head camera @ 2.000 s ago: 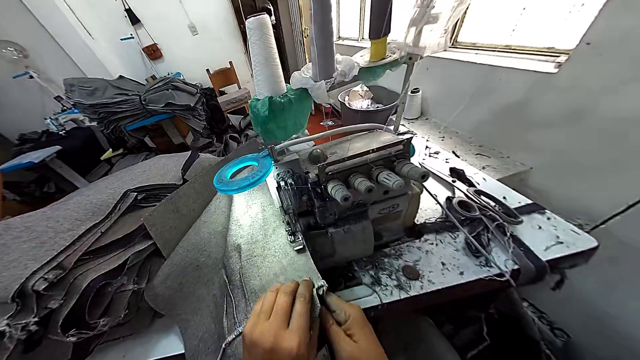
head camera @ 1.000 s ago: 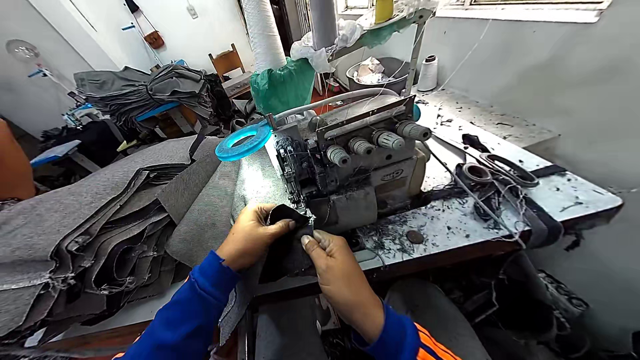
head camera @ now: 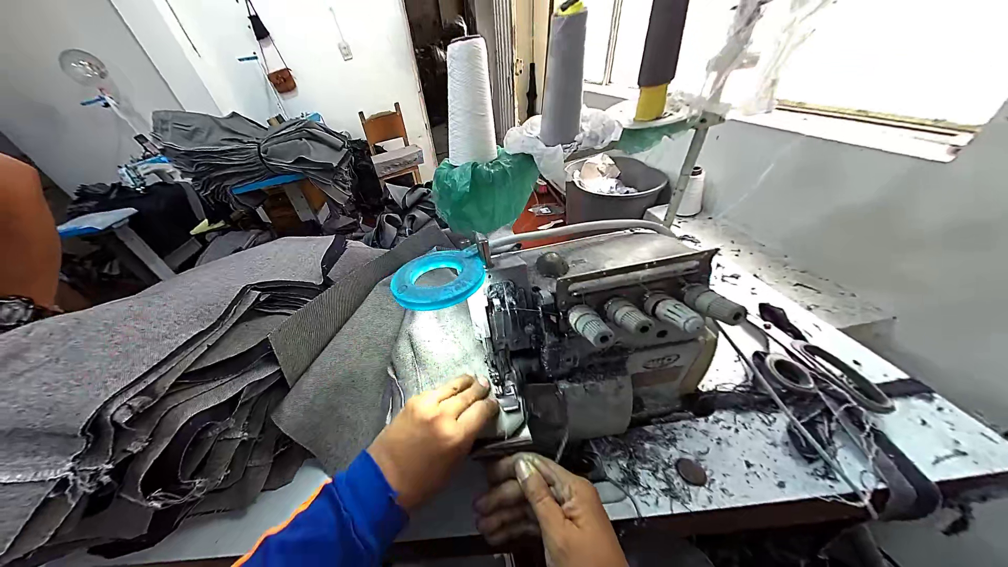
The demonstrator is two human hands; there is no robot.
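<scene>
An overlock sewing machine stands at centre, its presser foot under a lit blue ring lamp. My left hand lies on the machine's bed left of the foot, fingers bent; whether it grips cloth is hidden. Just below the foot, at the bed's front edge, my right hand has its thumb closed against curled fingers, beside a narrow dark edge of fabric. What lies between those fingers is mostly hidden. Grey fabric spreads at the left of the bed.
Layered cut grey fabric is piled at left. Behind are thread cones, a bin and another cloth stack. At right, scissors, a belt-like strip and lint lie on the table. Another person's arm shows at far left.
One second ago both hands held a dark fabric piece before the foot. Now my left hand is on the bed and my right hand is lower; most of that piece is out of sight.
</scene>
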